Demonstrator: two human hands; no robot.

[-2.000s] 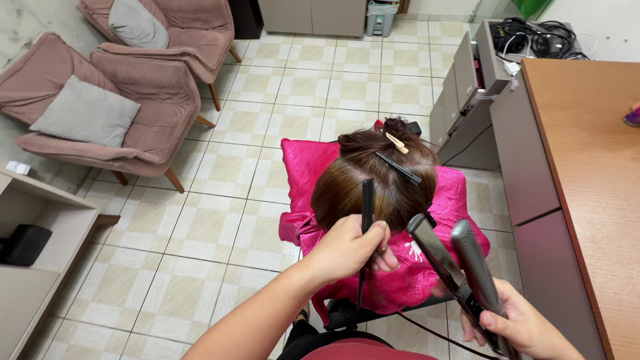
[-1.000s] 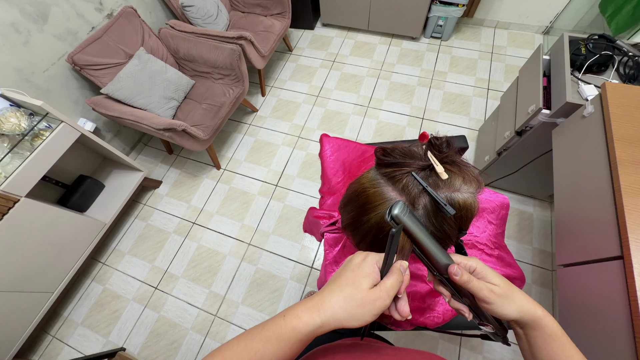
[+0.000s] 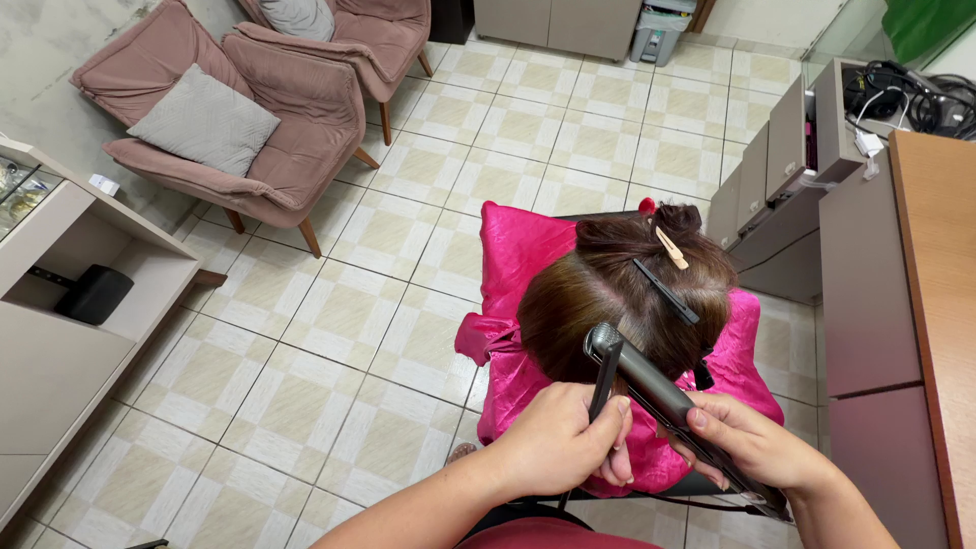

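A seated person's brown hair is sectioned, with a beige clip and a black clip on top. A pink satin cape covers the shoulders. My left hand grips a black comb held upright, and a strand of hair shows by its fingers. My right hand holds a black hair straightener, its plates at the lower back of the head, beside the comb. Whether the strand lies between the plates is hidden.
Pink-brown armchairs with grey cushions stand at upper left. A cabinet is at far left. On the right are a wooden countertop and an open drawer with black cables. The straightener's cord runs low behind the seat.
The straightener has come from the right of my left hand to the hair beside the comb, and its spread plates have closed together. The view has shifted left.
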